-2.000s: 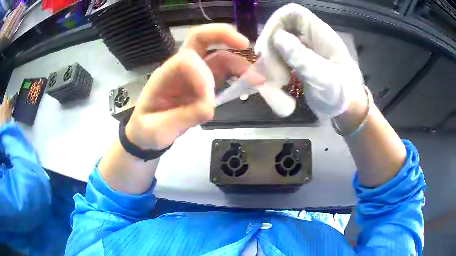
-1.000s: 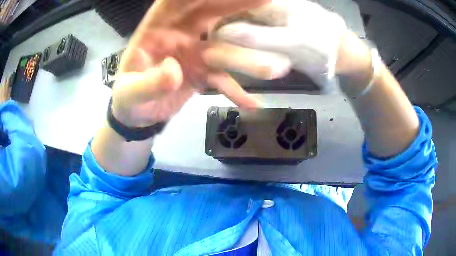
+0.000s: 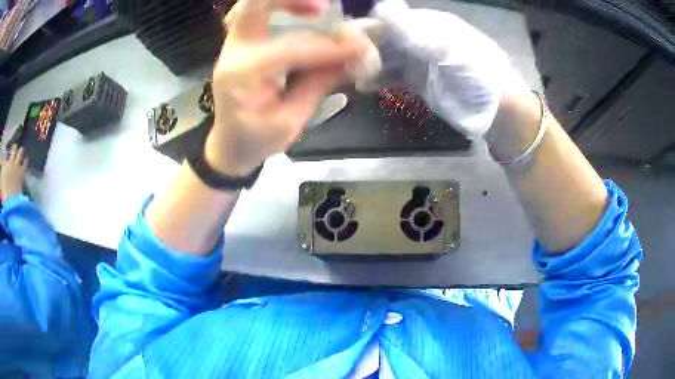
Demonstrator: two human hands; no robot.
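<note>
My left hand [image 3: 259, 96], bare with a black wristband, is raised above the back of the bench. Its fingertips are blurred and meet my right hand [image 3: 444, 70], which wears a white glove. A small pale thing shows where the fingers meet; whether either hand grips it is unclear. A pale oval sleeve [image 3: 329, 108] lies just beyond my left hand. Small copper parts [image 3: 403, 105] lie on a black tray [image 3: 370, 139] behind the hands. A grey-brown plate stack [image 3: 379, 222] with two round fan-like cutouts lies flat in front of me.
Another two-cutout plate [image 3: 178, 118] lies left of my left wrist. A short plate stack [image 3: 95, 102] stands farther left, beside a dark tray of orange parts [image 3: 46, 118]. A tall dark ribbed stack [image 3: 174, 37] stands at the back. Another person's hand [image 3: 12, 172] and blue sleeve are at the far left.
The view tilted down, then partly back up. My hands swung close to the camera and back towards the rear of the bench. The pale strip stretched between them earlier no longer shows.
</note>
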